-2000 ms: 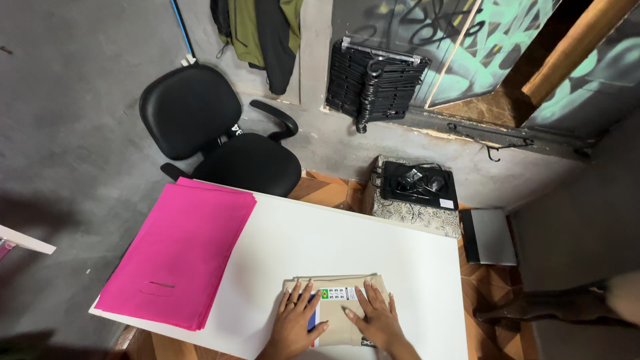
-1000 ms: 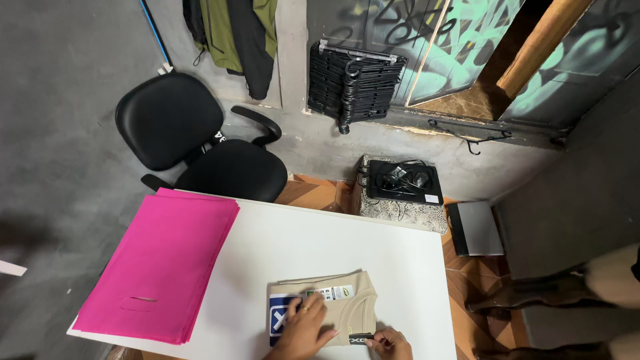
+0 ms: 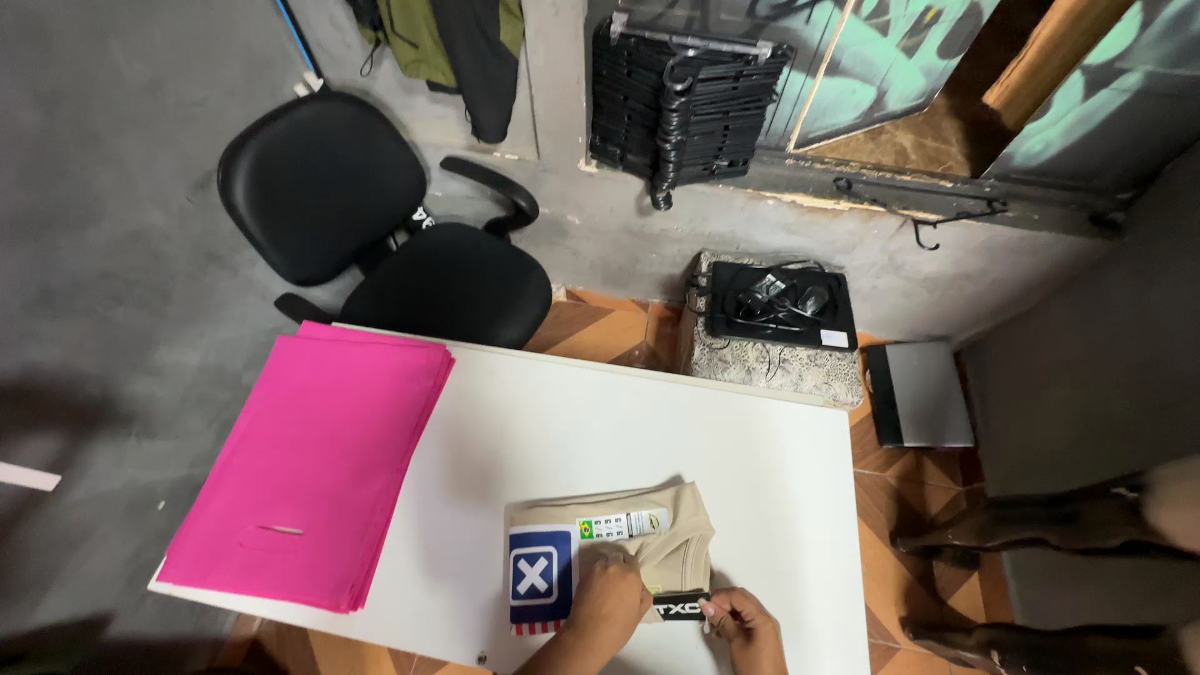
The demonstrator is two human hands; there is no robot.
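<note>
A folded beige T-shirt point(image 3: 689, 516) lies on the white table point(image 3: 750, 441), with a blue printed patch point(image 3: 544, 574) bearing a white X at its left end and a white sticker strip point(image 3: 623, 525) across it. My left hand point(image 3: 609, 600) rests on the shirt's lower middle, fingers bent down. At the shirt's lower right, my right hand point(image 3: 745, 623) pinches the end of a black tag point(image 3: 682, 607) with white lettering. Whether the left fingertips also grip the tag cannot be told.
A stack of pink bags point(image 3: 309, 469) covers the table's left end. Behind stand a black office chair point(image 3: 441, 281) and a patterned box point(image 3: 769, 366) carrying a black device with cables point(image 3: 778, 305). Black hangers point(image 3: 684, 112) hang on the wall. A laptop-like grey object point(image 3: 923, 394) lies on the floor.
Both hands lay flat on the shirt two seconds ago. They have since moved down to its lower edge, and the black tag and blue patch now show.
</note>
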